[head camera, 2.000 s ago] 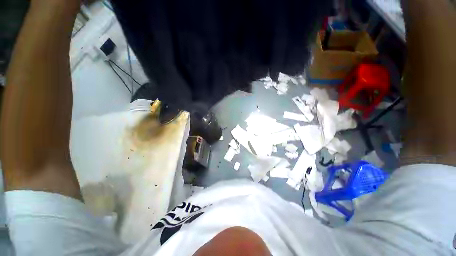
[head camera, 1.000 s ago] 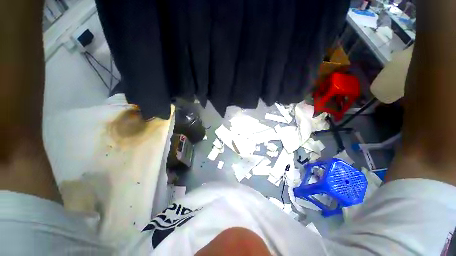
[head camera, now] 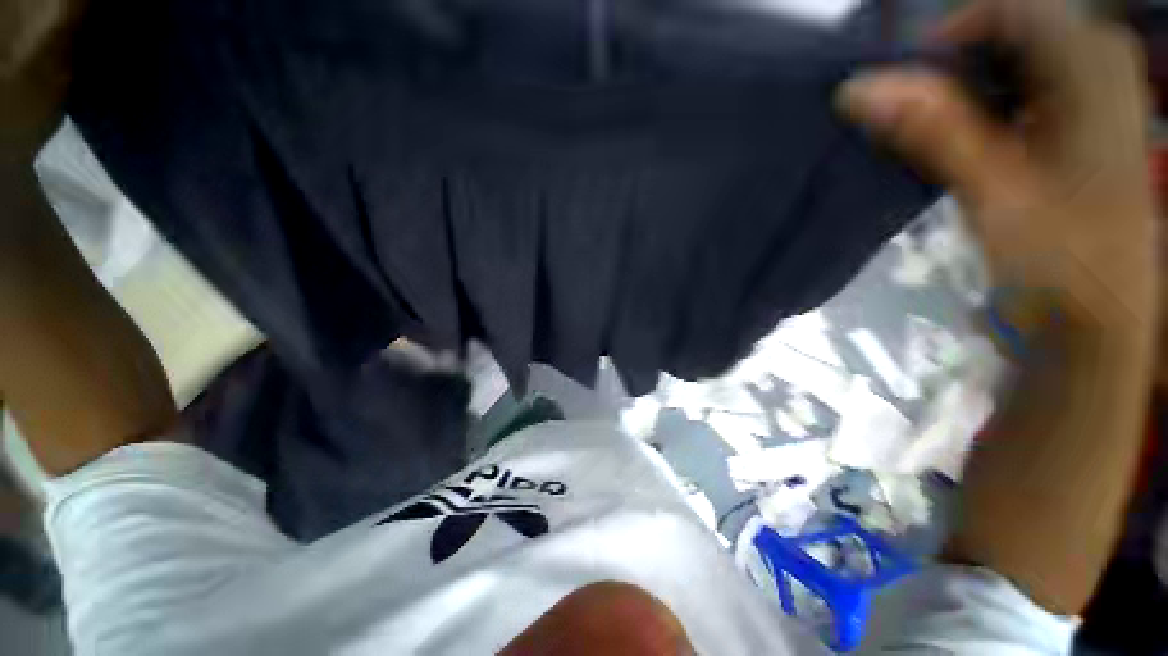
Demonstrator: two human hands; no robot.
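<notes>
A dark navy-grey pleated garment [head camera: 551, 167] hangs stretched wide in front of me, its waistband at the top and its pleats fanning down to an uneven hem. My right hand [head camera: 967, 122] grips its upper right edge between thumb and fingers. My left hand [head camera: 32, 45] is blurred and cut off in the upper left corner, beside the garment's left end; its fingers cannot be made out. A thin paler vertical line shows near the top middle of the cloth.
More dark cloth [head camera: 365, 442] lies crumpled below the garment, left of my shirt. Part of the cream table cover [head camera: 192, 320] shows at left. White scraps [head camera: 820, 410] litter the grey floor at right. A blue plastic stool [head camera: 839, 577] stands at lower right.
The garment has come lower and closer, so its upper part now shows. My right hand has come into view, and my left partly. Dark cloth now shows at lower left; the red stool has gone from view.
</notes>
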